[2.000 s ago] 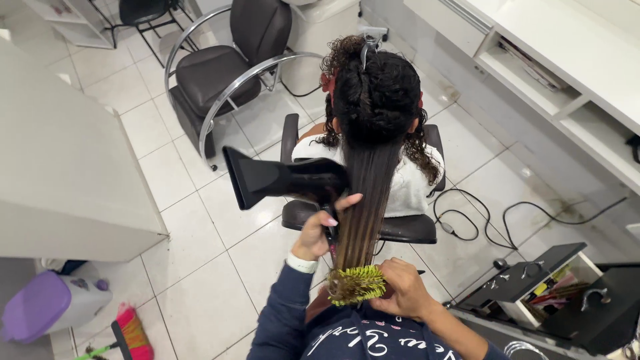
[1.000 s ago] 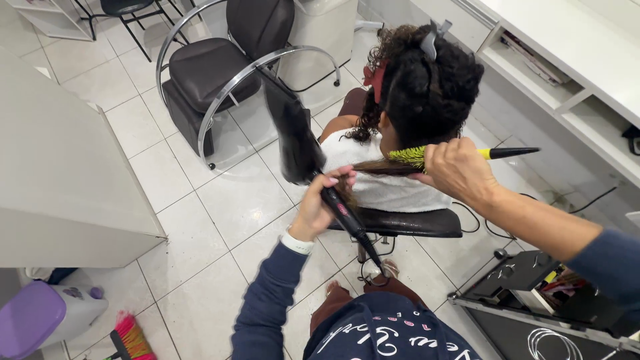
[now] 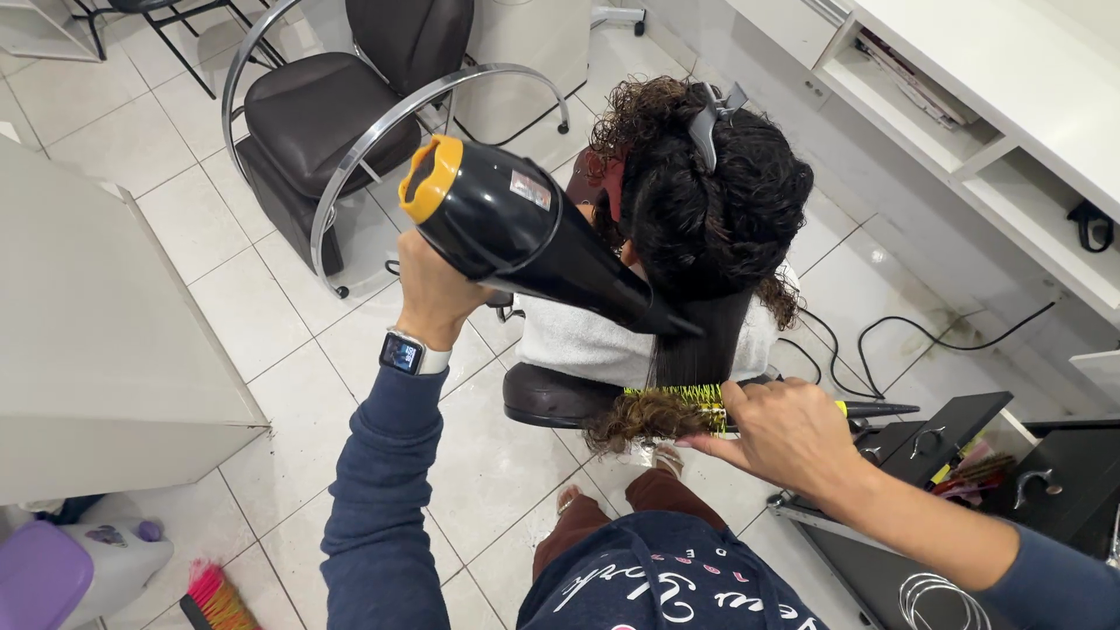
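My left hand (image 3: pixel 437 284) grips the handle of a black hair dryer (image 3: pixel 534 236) with a yellow rear ring; its narrow nozzle points at a straight dark section of hair (image 3: pixel 704 341). My right hand (image 3: pixel 787 429) is closed around a yellow-bristled round brush (image 3: pixel 682 398) with a black tapered handle end. The hair's curly brown ends (image 3: pixel 643 422) lie over the brush, below the nozzle. A seated person (image 3: pixel 717 201) faces away, the upper hair held by a grey clip (image 3: pixel 713 122), with a white towel (image 3: pixel 577 337) over the shoulders.
A black salon chair (image 3: pixel 324 114) with chrome arms stands at upper left. A white shelf unit (image 3: pixel 980 105) runs along the right wall. A black trolley (image 3: pixel 910 542) with open drawers is at lower right. A black cord (image 3: pixel 862 372) crosses the floor; a broom (image 3: pixel 214 595) lies lower left.
The hair dryer has swung up, its nozzle now aimed at the hair section. The brush has moved from beside the person's neck down to the hair's ends, with my right hand on it.
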